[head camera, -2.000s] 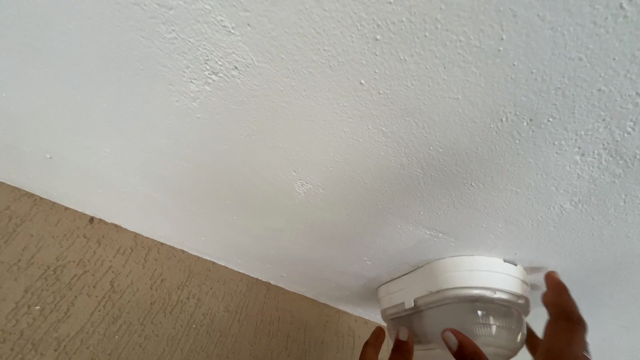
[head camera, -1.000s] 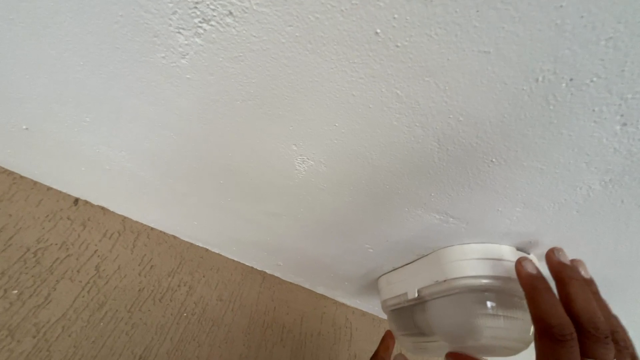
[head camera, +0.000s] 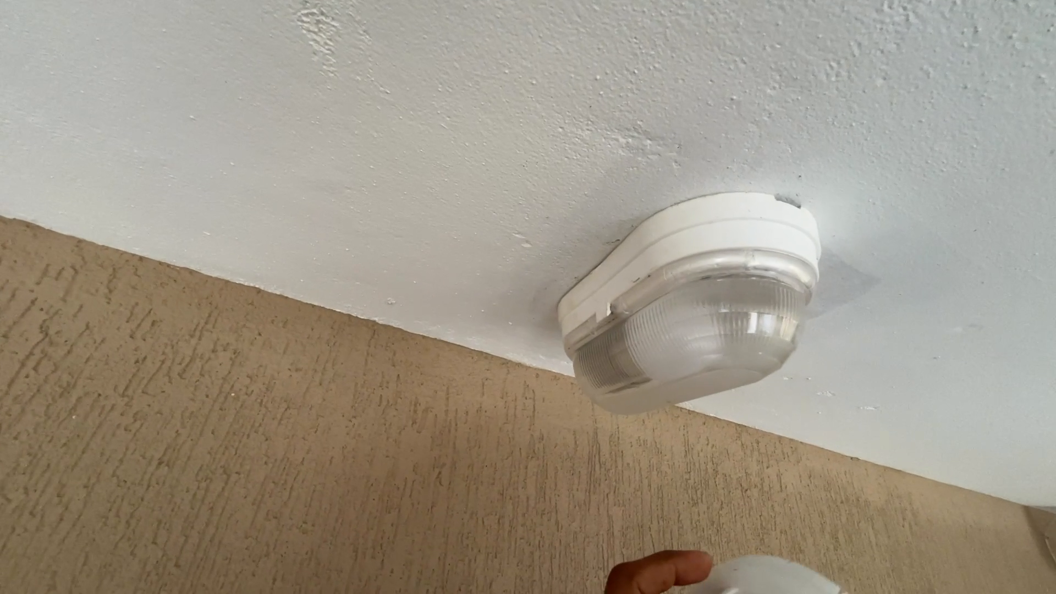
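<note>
An oval bulkhead ceiling light (head camera: 693, 330) is fixed against the white ceiling, with a white plastic base and a clear ribbed cover. Well below it, at the bottom edge, a bent finger of my left hand (head camera: 660, 571) lies against the left side of a smooth, white, rounded object (head camera: 767, 576). That object appears held in the hand; its lower part and the rest of the hand are cut off by the frame. My right hand is out of view. Neither the visible hand nor the white object touches the light.
The rough white ceiling (head camera: 412, 165) meets a beige textured wall (head camera: 289, 429) along a slanting edge behind the light. Patches of uneven plaster mark the ceiling. A small darker corner (head camera: 1041, 528) shows at the far right of the wall.
Both hands have come away from the ceiling light. My right hand has left the view, and the left is now low with a white rounded object. The view has shifted, showing the whole light.
</note>
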